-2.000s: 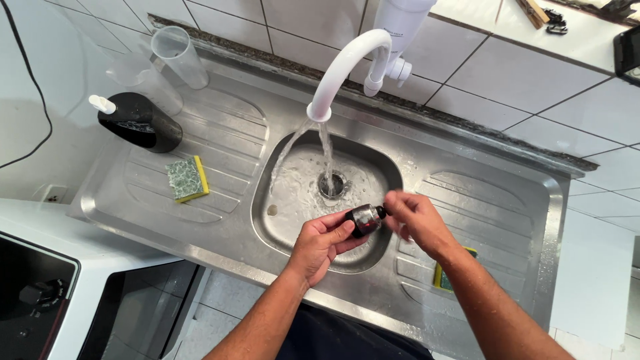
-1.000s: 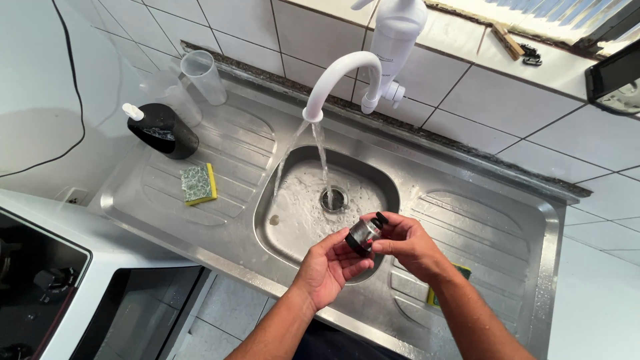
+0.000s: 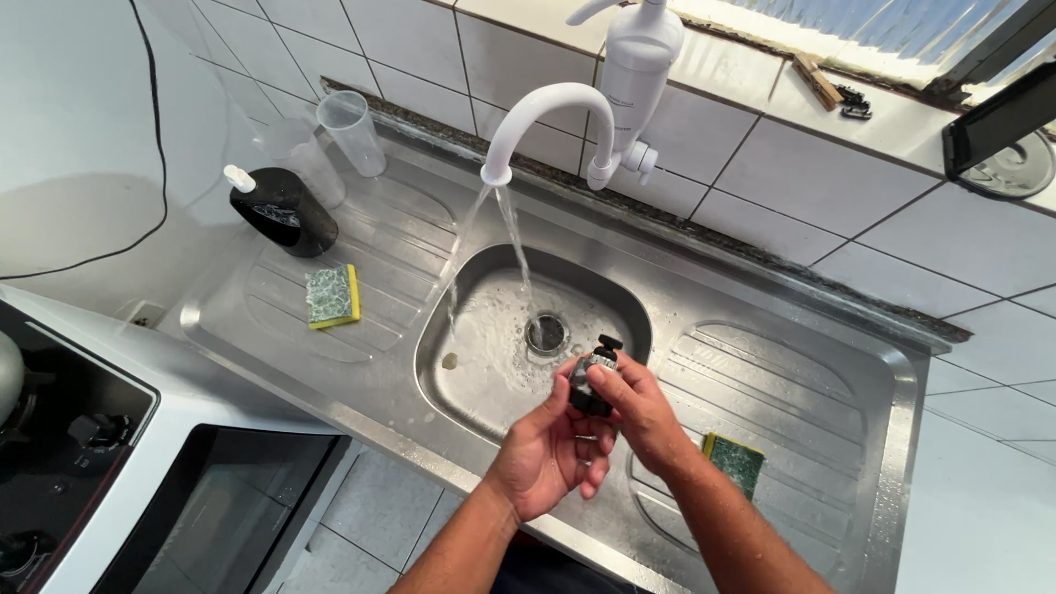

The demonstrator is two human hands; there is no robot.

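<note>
A small black and clear object with a black knob on top [image 3: 591, 381], maybe a grinder or small bottle, is held above the near edge of the sink basin [image 3: 478, 388]. My right hand [image 3: 643, 404] grips it, thumb across its front. Against its left side rests the thumb of my left hand [image 3: 557, 454], whose other fingers are loosely curled below. From the white curved faucet [image 3: 549, 99], water runs into the basin near the drain [image 3: 545, 332].
Left drainboard: a foamy green and yellow sponge [image 3: 332, 295], a black soap dispenser [image 3: 289, 216] and clear plastic cups [image 3: 353, 136]. Another sponge [image 3: 736, 464] lies right, beside my right forearm. A stove [image 3: 66, 445] stands at lower left. A white water filter [image 3: 639, 62] is at the wall.
The small object has turned from lying sideways to nearly upright, knob up. My right hand has shifted from its end to around its body. The view has moved.
</note>
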